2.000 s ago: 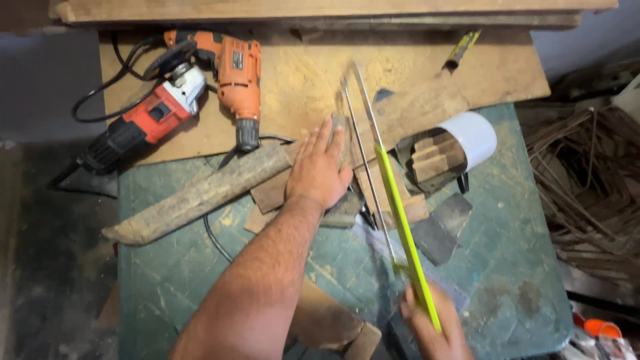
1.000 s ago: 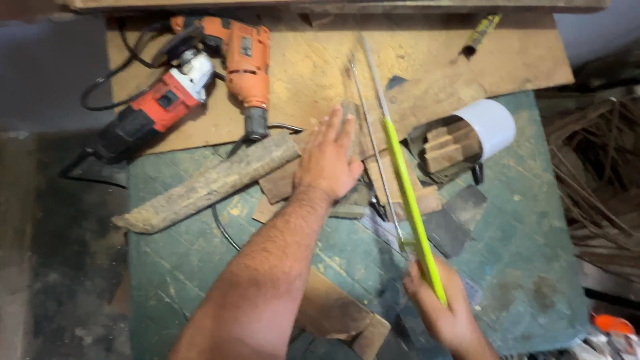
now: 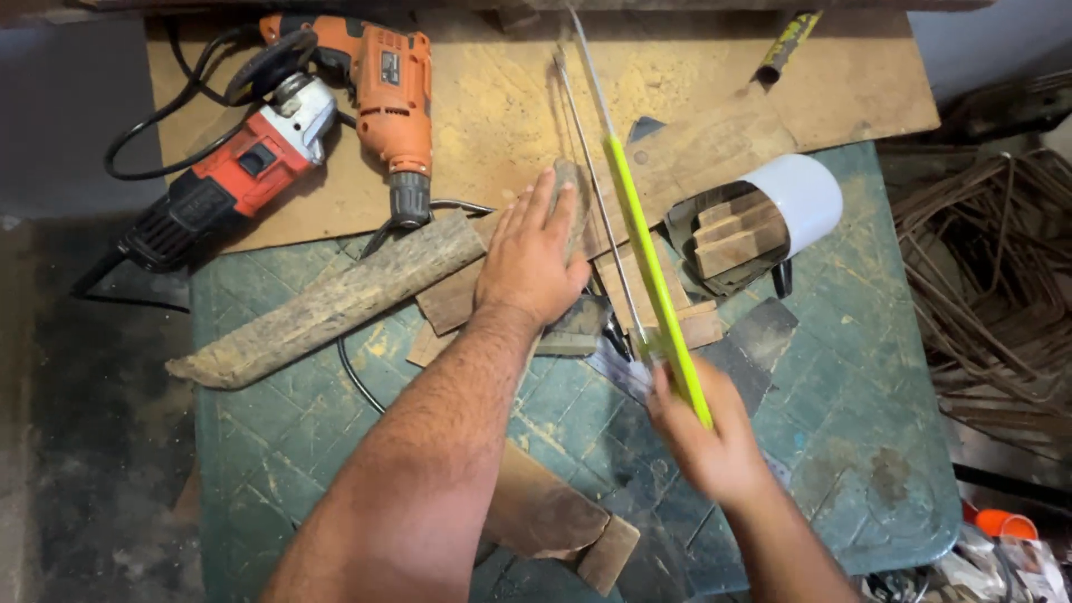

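My right hand [image 3: 708,427] is closed around the near end of a hacksaw [image 3: 641,234] with a yellow-green frame, its blade side facing left. The far end of the saw reaches over the dusty board. My left hand [image 3: 536,251] lies palm down, pressing on a narrow piece of wood [image 3: 571,201] just left of the blade. Whether the blade touches that piece cannot be made out. Under and around the left hand are flat wood offcuts [image 3: 452,297]. A long rough wooden piece [image 3: 335,306] slants away to the left.
An orange drill [image 3: 394,100] and a red angle grinder [image 3: 243,167] with cables lie at the upper left. A white container [image 3: 804,201] holding wood blocks lies right of the saw. More offcuts [image 3: 544,502] sit near the front of the green table [image 3: 854,419]. A tube [image 3: 787,48] rests on the board.
The left hand stays on the wood, and the right hand still grips the hacksaw. The view has shifted slightly.
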